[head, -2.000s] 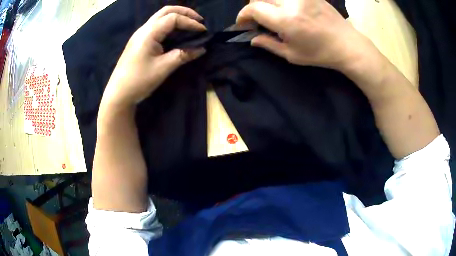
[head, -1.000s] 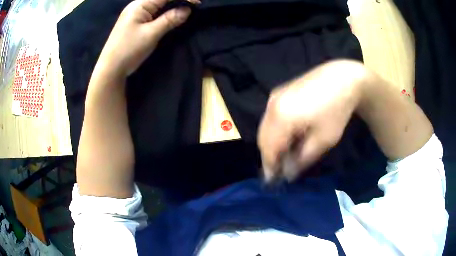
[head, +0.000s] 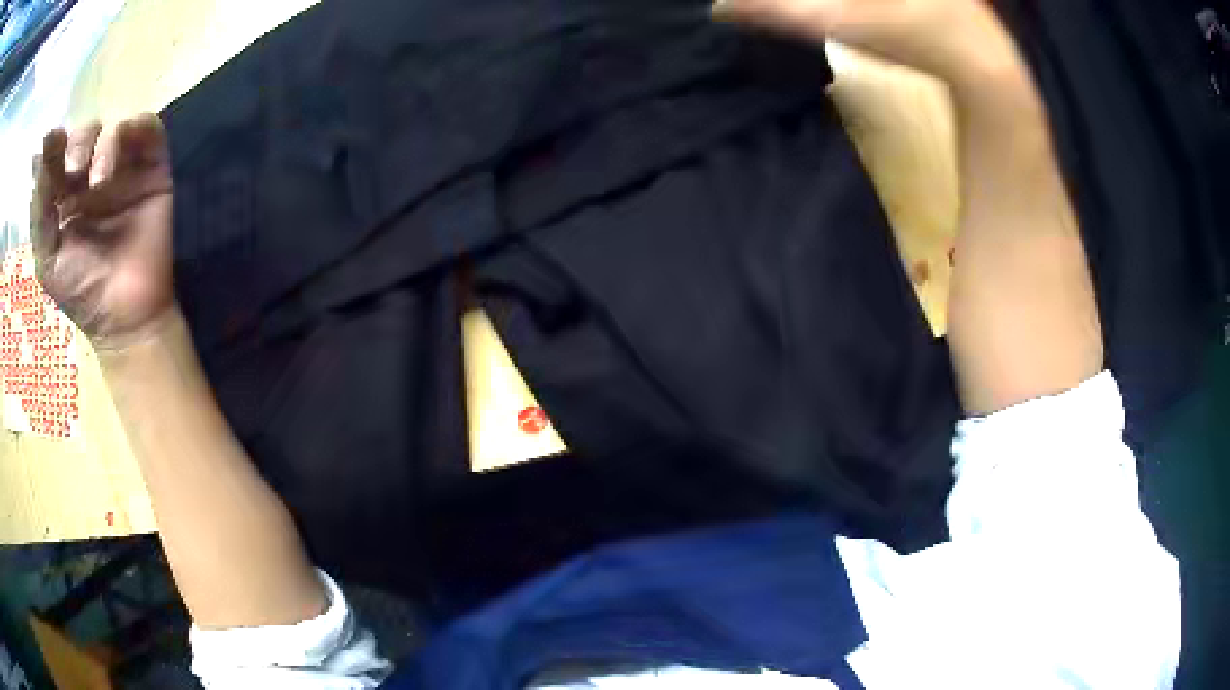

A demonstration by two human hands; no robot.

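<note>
Black trousers (head: pixel 648 297) lie spread over the table, with a folded band running across them and a gap between the leg panels. My left hand (head: pixel 108 229) is at the garment's left edge, palm showing, fingers apart and loosely curled, with nothing seen in it. My right hand (head: pixel 863 24) is at the garment's upper right, cut off by the top edge of the picture. Its fingers point left over the cloth. Whether it holds anything is hidden, and no snips show.
The pale wooden table (head: pixel 81 485) shows at left, right and through the gap, where a round red mark (head: pixel 533 421) lies. A sheet of red dots (head: pixel 41 357) is at left. More black cloth (head: pixel 1147 175) hangs at right. An orange-brown wooden piece (head: pixel 68 658) is below left.
My left hand has let go of the upper cloth and moved left and down. My right hand has moved from near the apron up to the top edge. The garment's upper part lies changed, its folded band slanting.
</note>
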